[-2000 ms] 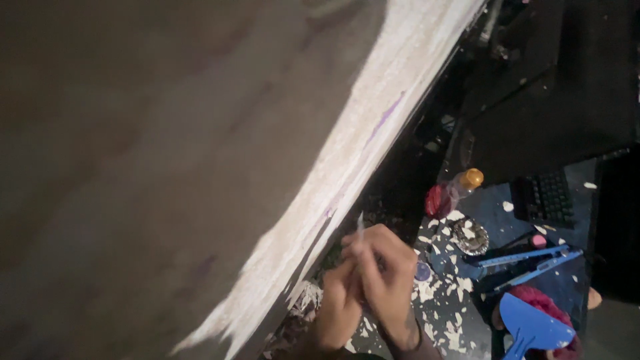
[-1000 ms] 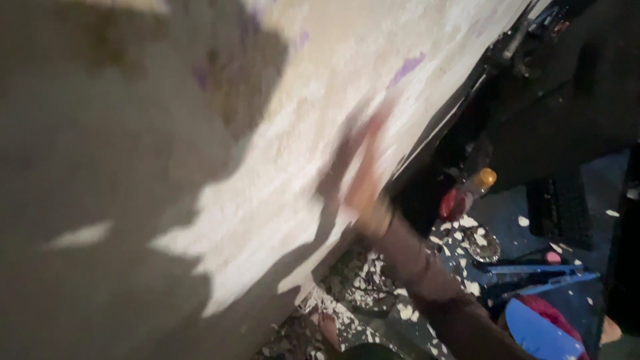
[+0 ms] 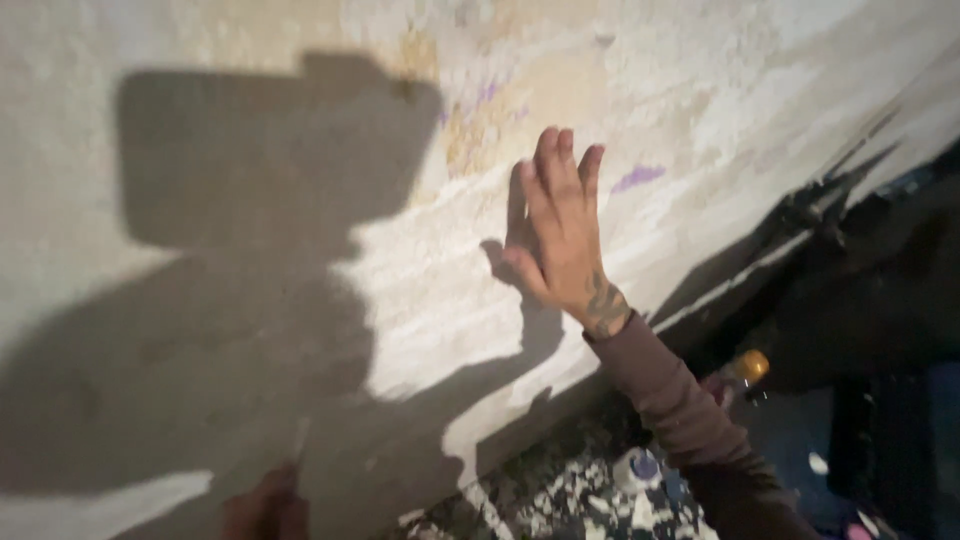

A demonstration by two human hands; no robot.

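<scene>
My right hand (image 3: 562, 225) lies against the pale, patchy wall (image 3: 442, 292), fingers apart and nothing in it. Its wrist bears a tattoo below a brown sleeve. Purple and yellowish patches mark the wall around the fingertips. Low in the view, in shadow, my left hand (image 3: 266, 506) is closed around a thin, blurred object (image 3: 301, 442) that points upward; its kind cannot be told. A large shadow of a head and shoulders covers the left part of the wall.
White flakes (image 3: 585, 487) litter the dark surface below the wall, around a small round container (image 3: 643, 465). A bottle with a yellow-orange cap (image 3: 751, 365) stands beyond my right forearm. Dark objects fill the right side.
Two seconds ago my hands were together in front of the wall; now they are apart, the right one on the wall. The view has turned more toward the wall.
</scene>
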